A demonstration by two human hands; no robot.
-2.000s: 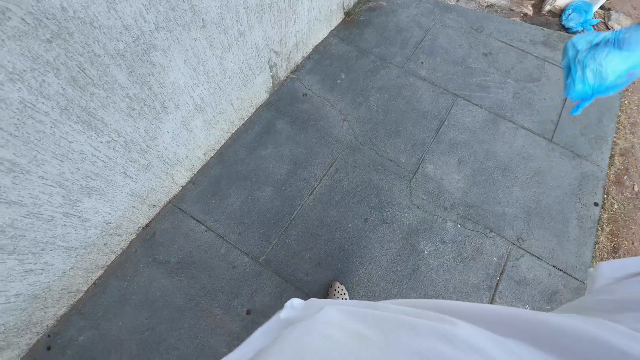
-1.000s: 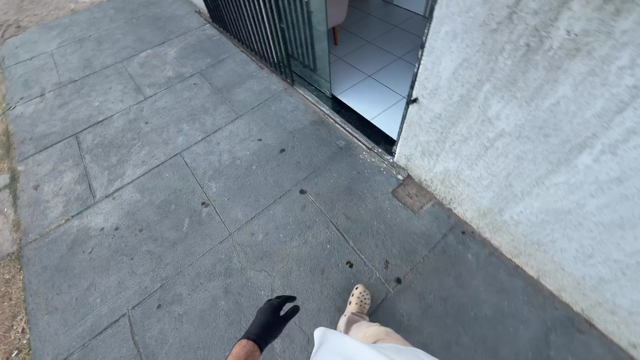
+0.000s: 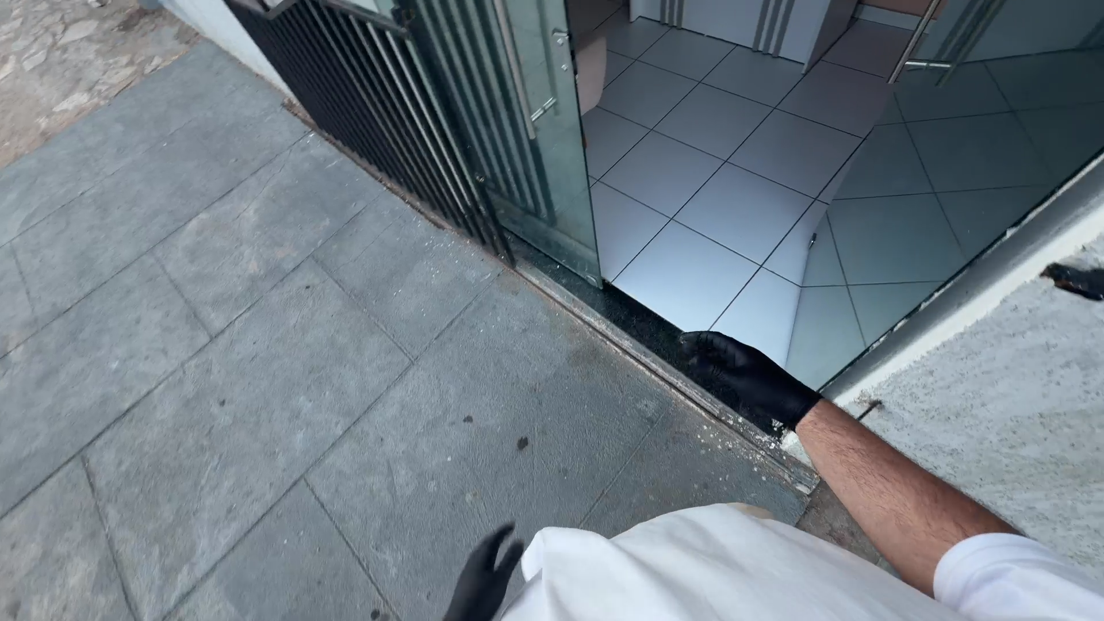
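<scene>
My right hand [image 3: 752, 379], in a black glove, reaches in from the right over the dark door sill [image 3: 642, 323]. Its fingers are loosely bent, and nothing shows in them; whether it touches anything cannot be told. At the bottom edge my left hand [image 3: 487, 576], also black-gloved and slightly blurred, has thumb and fingers apart, holds nothing visible and hangs over the grey paving beside my white garment [image 3: 690, 565]. Beyond the sill, white floor tiles [image 3: 690, 267] lie inside the doorway. A glass door panel [image 3: 552, 164] with a metal bar handle [image 3: 517, 69] stands left of the opening.
Dark metal bars [image 3: 371, 112] run along the building left of the glass. Another glass panel [image 3: 940, 190] is on the right, by a rough pale wall [image 3: 1000, 414]. A raised metal track [image 3: 638, 371] edges the sill. Grey stone paving [image 3: 259, 388] spreads left.
The view has swung round and come closer to the doorway. My right hand, out of view one second ago, now shows over the sill. The blue-gloved hand seen two seconds ago is out of view.
</scene>
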